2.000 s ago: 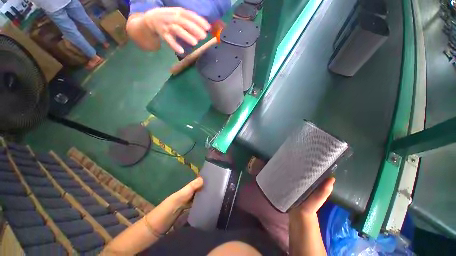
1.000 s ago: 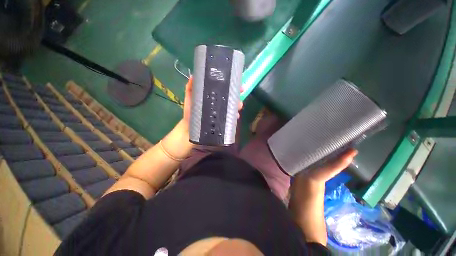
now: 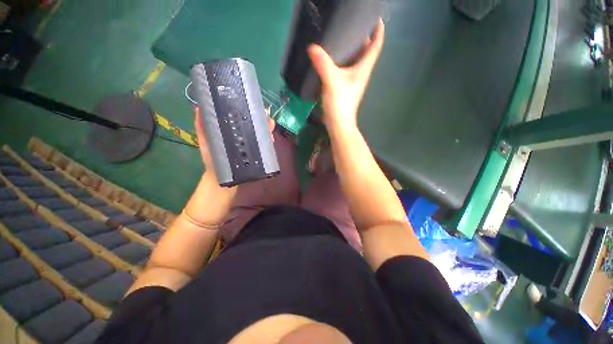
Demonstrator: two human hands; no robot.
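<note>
A grey speaker housing (image 3: 235,124) is held in my left hand (image 3: 207,149), black connection panel facing up towards me with its ports and white marks showing. My left fingers are mostly hidden behind it. My right hand (image 3: 346,74) grips a second, darker speaker housing (image 3: 329,40) by its lower part. That housing is blurred, cut off by the top edge, and stands over the join of the green bench (image 3: 208,33) and the conveyor belt (image 3: 430,101).
Another housing (image 3: 476,7) lies on the belt at the top edge. The green conveyor rail (image 3: 497,158) curves at right. A blue bin with clear plastic (image 3: 457,259) is under the belt end. Stacked housings (image 3: 40,248) are at lower left, a fan base (image 3: 122,127) on the floor.
My right hand has moved up and left with its housing, from over the belt towards the bench. My left hand's housing is now slightly tilted. Earlier, a neighbour's hand showed; now it is out of view.
</note>
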